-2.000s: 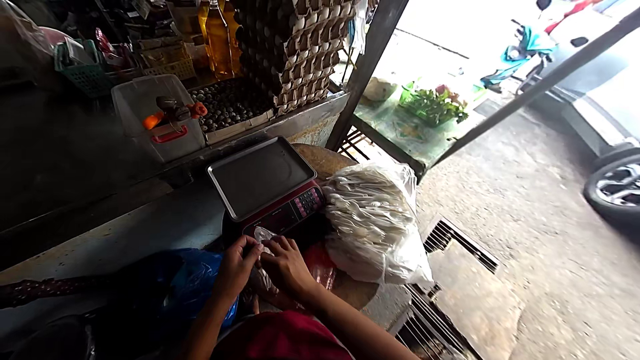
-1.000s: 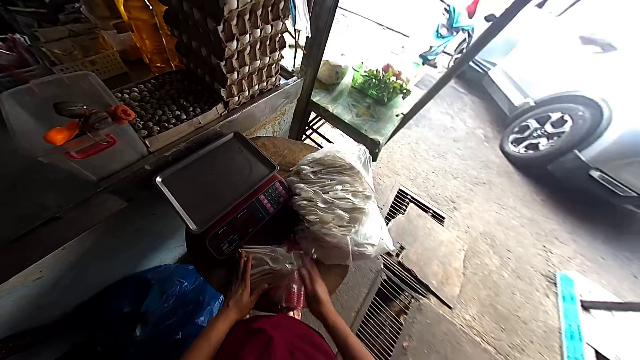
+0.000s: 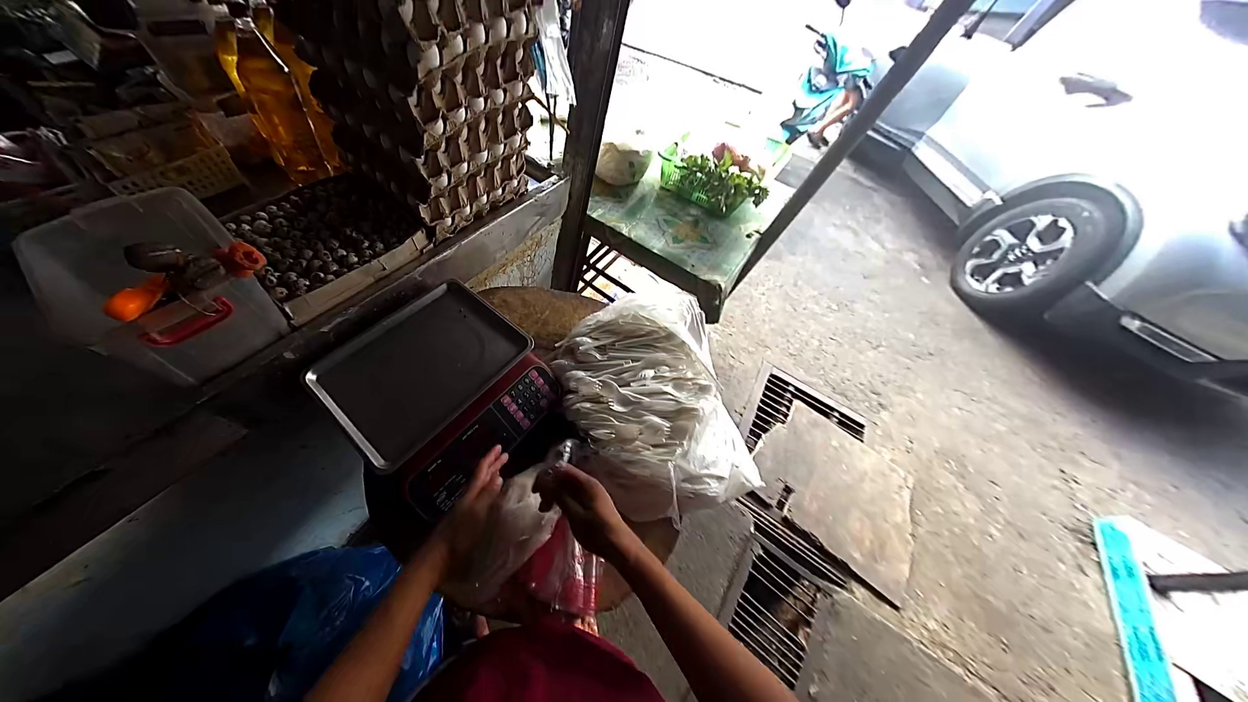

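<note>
My right hand (image 3: 577,502) pinches the gathered top of a small clear plastic bag (image 3: 512,536). My left hand (image 3: 478,502) lies against the bag's left side with its fingers extended. What is inside the bag is hard to make out. Just beyond my hands stands a red digital scale (image 3: 522,400) with a bare metal tray (image 3: 419,370). Right of the scale, a large clear bag full of white plastic forks (image 3: 634,390) rests on a round surface (image 3: 541,312). Below my right hand lies a red and clear plastic packet (image 3: 565,575).
Stacked egg trays (image 3: 458,117), small speckled eggs (image 3: 322,229), bottles of yellow oil (image 3: 278,97) and a lidded plastic box (image 3: 146,263) stand on the left ledge. A blue plastic bag (image 3: 341,604) is at lower left. A green basket of leaves (image 3: 717,185) sits on a table (image 3: 682,239). Floor grates (image 3: 780,604) lie at right.
A second ago my hands were apart on either side of the small clear bag; now my right hand pinches its top. The view has swung to the right since the oldest frame.
</note>
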